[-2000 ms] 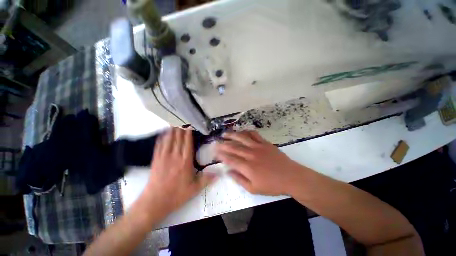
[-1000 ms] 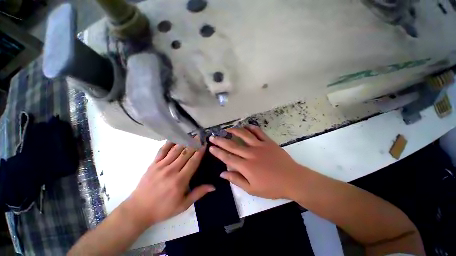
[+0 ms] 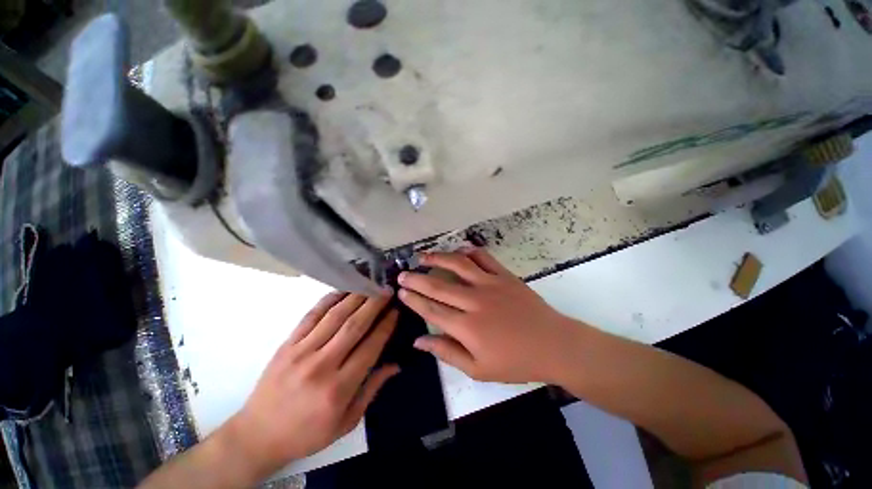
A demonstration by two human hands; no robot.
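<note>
A dark fabric band (image 3: 407, 382) lies flat under the needle area of the cream-white sewing machine (image 3: 516, 105) and runs down over the table's front edge. My left hand (image 3: 330, 368) lies flat, fingers together, its fingertips on the band's left side. My right hand (image 3: 488, 310) presses on the band's right side, its fingertips close to the presser foot (image 3: 402, 260). The needle is too small and hidden to make out. The grey curved metal arm (image 3: 287, 205) stands just left of the needle area.
A heap of dark cut pieces (image 3: 67, 315) with pale cord edges lies on the plaid cloth (image 3: 96, 420) at the left. A small tan block (image 3: 746, 275) lies on the white tabletop (image 3: 612, 310) at the right. A grey fitting (image 3: 786, 199) is at the machine's right end.
The band ran leftward towards the heap; it now runs down towards my lap. My hands went from a blurred, moving pose to flat beside the needle. The machine looms larger as the view has moved closer.
</note>
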